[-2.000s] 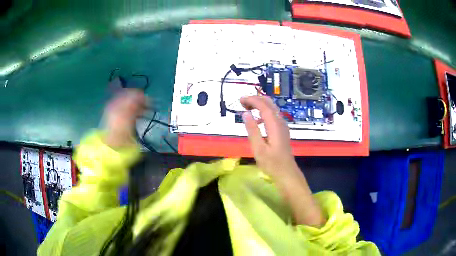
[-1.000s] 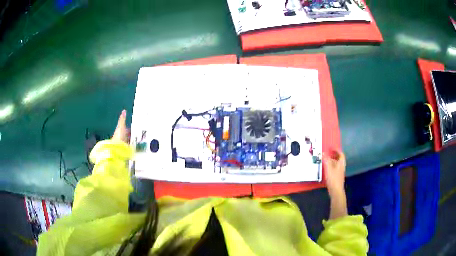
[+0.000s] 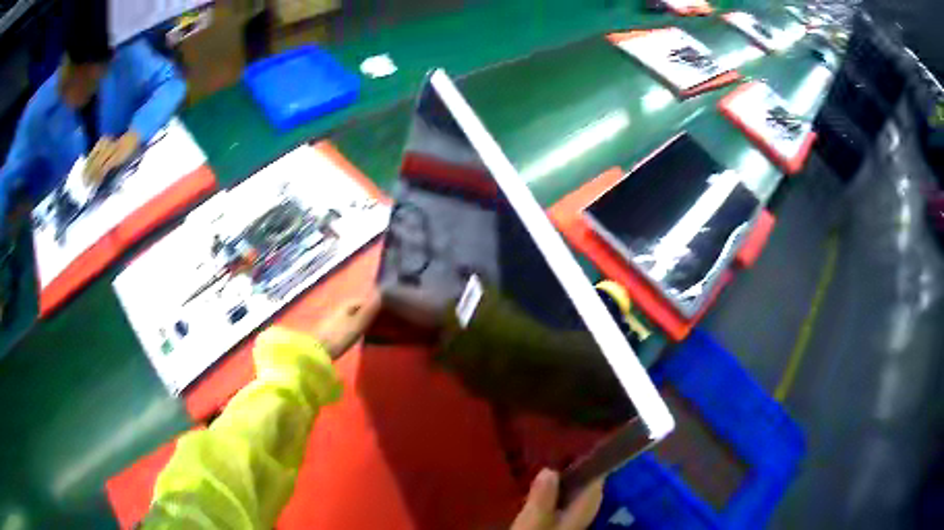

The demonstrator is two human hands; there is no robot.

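The display unit [image 3: 497, 269] stands tilted on edge, its glossy black screen side towards me and its thin white edge running from upper left to lower right. The screen reflects a yellow sleeve. My left hand [image 3: 352, 323] is at the screen's lower left edge and holds it, fingers partly hidden and blurred. My right hand [image 3: 559, 503] grips the lower right corner, cut off by the bottom of the picture. Orange-red foam pads [image 3: 347, 445] lie below the unit. Its back with the mainboard is hidden.
An open-backed unit [image 3: 155, 300] lies on foam to the left. Another unit [image 3: 683, 223], dark screen up, lies to the right on the green surface [image 3: 580, 135]. Beyond are a blue tray [image 3: 300, 87] and a person in blue sleeves [image 3: 145, 88]. A blue crate [image 3: 761, 435] is at lower right.
The unit was lying flat, mainboard up, with my hands at its sides; now it is raised on edge, screen towards me. The view has swung along the line.
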